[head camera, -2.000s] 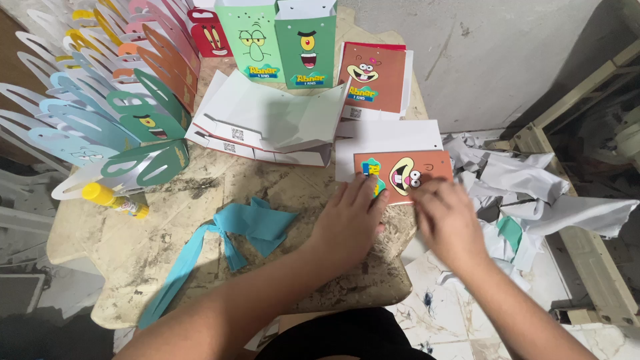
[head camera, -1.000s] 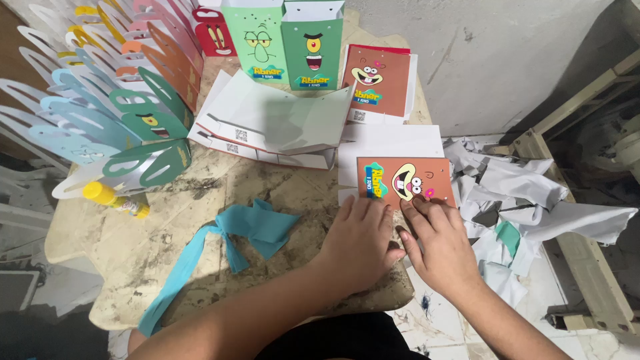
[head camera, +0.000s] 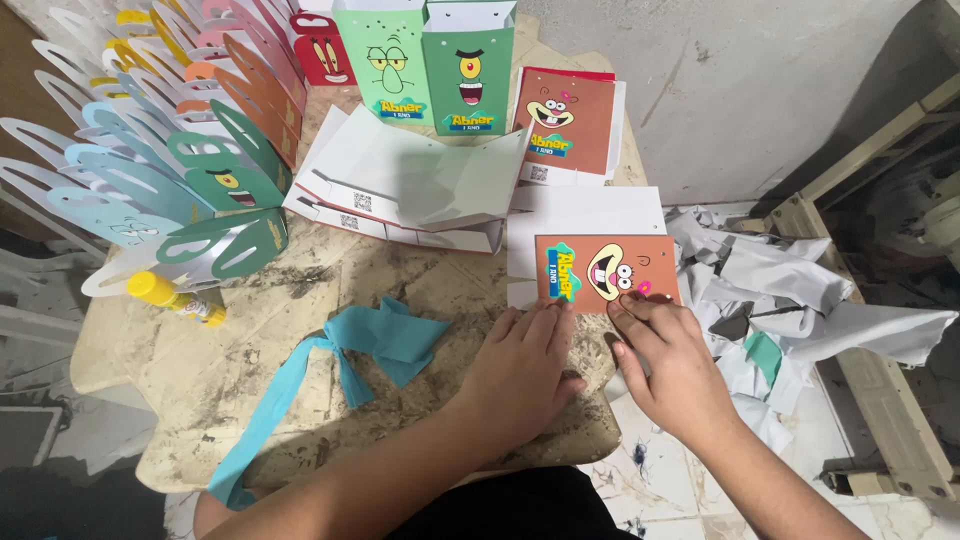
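Observation:
A printed paper sheet with a brown cartoon-face panel (head camera: 607, 259) lies folded near the table's right edge, its white part (head camera: 585, 206) showing beyond the fold. The fingertips of my left hand (head camera: 525, 371) press on the panel's near edge, below its logo. My right hand (head camera: 664, 349) rests its fingers on the same edge, farther right, beside the printed mouth. Neither hand grips the paper; both lie flat with fingers slightly bent. A strip of knotted turquoise cloth (head camera: 386, 337) lies left of my left hand.
Unfolded white printed sheets (head camera: 427, 176), green paper boxes (head camera: 469, 82) and a brown printed stack (head camera: 570, 112) lie farther back. Handled paper boxes (head camera: 225, 169) crowd the left; a yellow glue stick (head camera: 176, 298) lies before them. Crumpled white paper (head camera: 787, 315) is heaped beyond the table's right edge.
Two seconds ago my right hand was blurred over the panel's right end; it now rests on the near edge. My left hand has shifted slightly toward me, off the logo.

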